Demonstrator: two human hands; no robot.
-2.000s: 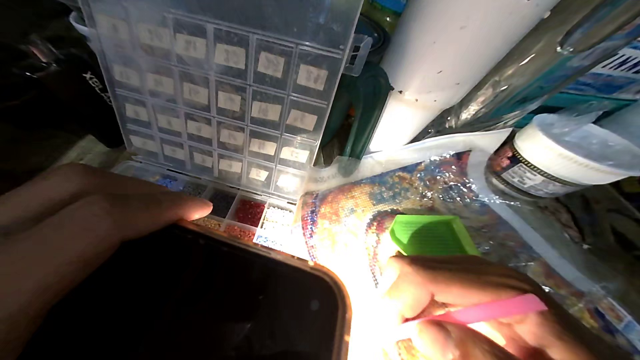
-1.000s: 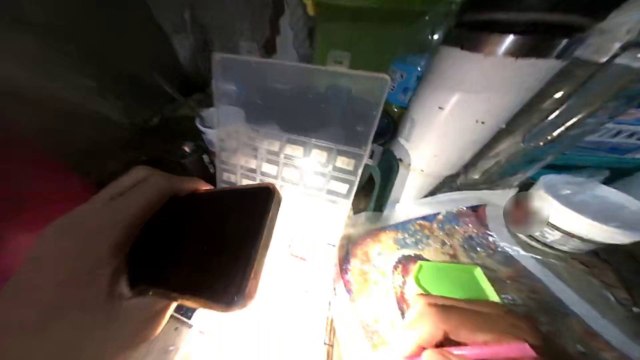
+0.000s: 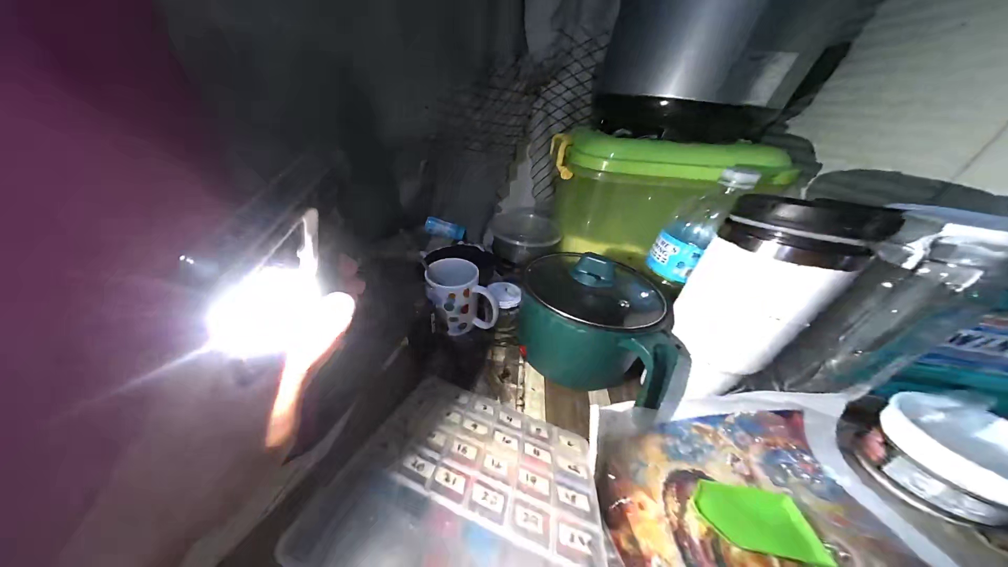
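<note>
My left hand (image 3: 315, 354) is at the left, around a phone with its lamp lit; glare hides most of the phone and fingers. My right hand is out of view. A clear compartment box (image 3: 488, 472) lies at the bottom centre with its lid down, small numbered labels showing and colours faintly visible beneath. To its right, a bright green plastic tray (image 3: 760, 520) rests on a colourful diamond-painting canvas (image 3: 646, 488) with a white border. The pink pen is not in view.
Behind the box stand a green lidded pot (image 3: 579, 346), a dotted white mug (image 3: 453, 295) and a small jar (image 3: 504, 299). Farther back are a green storage bin (image 3: 614, 205) and a water bottle (image 3: 693, 228). A white tumbler (image 3: 740, 307) and a white tub (image 3: 945, 449) stand right.
The compartment box's lid, upright before, is now down. My left hand with the phone has moved away from the box. My right hand and the pink pen have left view. The view has shifted.
</note>
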